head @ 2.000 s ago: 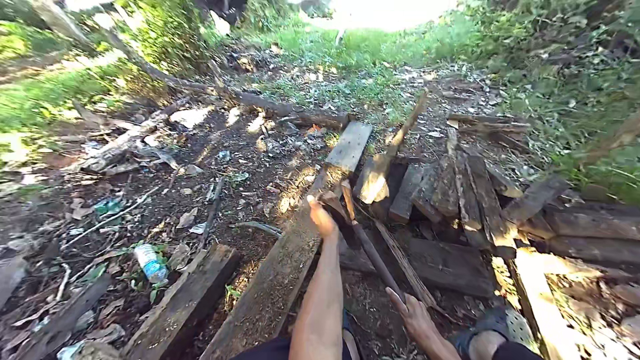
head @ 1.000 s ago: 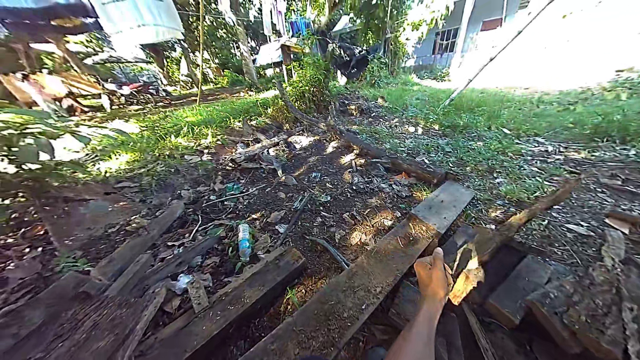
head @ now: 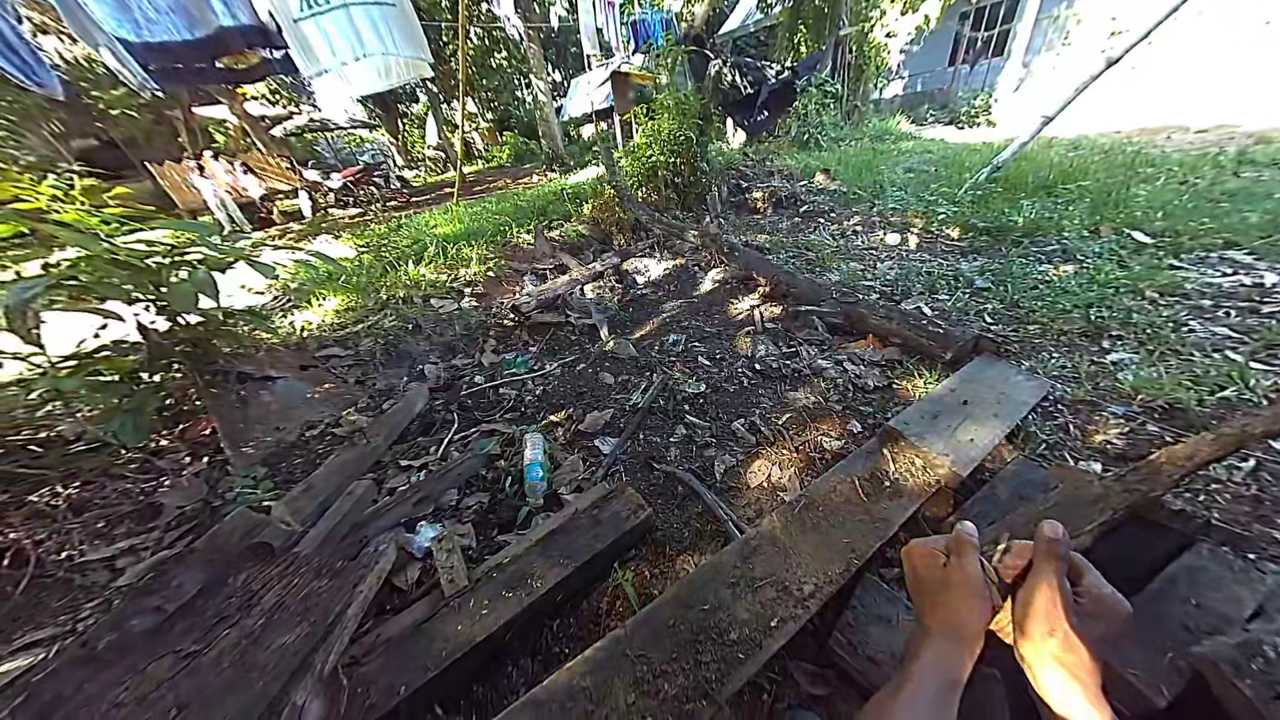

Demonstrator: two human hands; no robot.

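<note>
My left hand point(head: 948, 585) and my right hand point(head: 1070, 605) are side by side at the lower right, knuckles close and thumbs up. Both have curled fingers around a small brown piece of wood point(head: 995, 580), which they mostly hide. Just behind them lies a long rough wooden pole point(head: 1170, 468), slanting up to the right edge. Left of my hands, a long weathered plank point(head: 790, 550) runs diagonally from the bottom edge, its far end bare and greyer. Dark wooden boards point(head: 1190, 610) lie beneath and to the right of my hands.
A shorter thick timber point(head: 520, 590) and old boards point(head: 240, 610) lie at lower left. A plastic bottle point(head: 535, 468) is among leaves and twigs. Farther off, a fallen log point(head: 850, 310) crosses the ground. A slanted pole point(head: 1070, 100) stands on the grass, and laundry point(head: 350, 45) hangs at upper left.
Two seconds ago my right hand held a dark bar-like tool, which no longer shows. My right hand is now beside my left. The view has tilted up and turned left.
</note>
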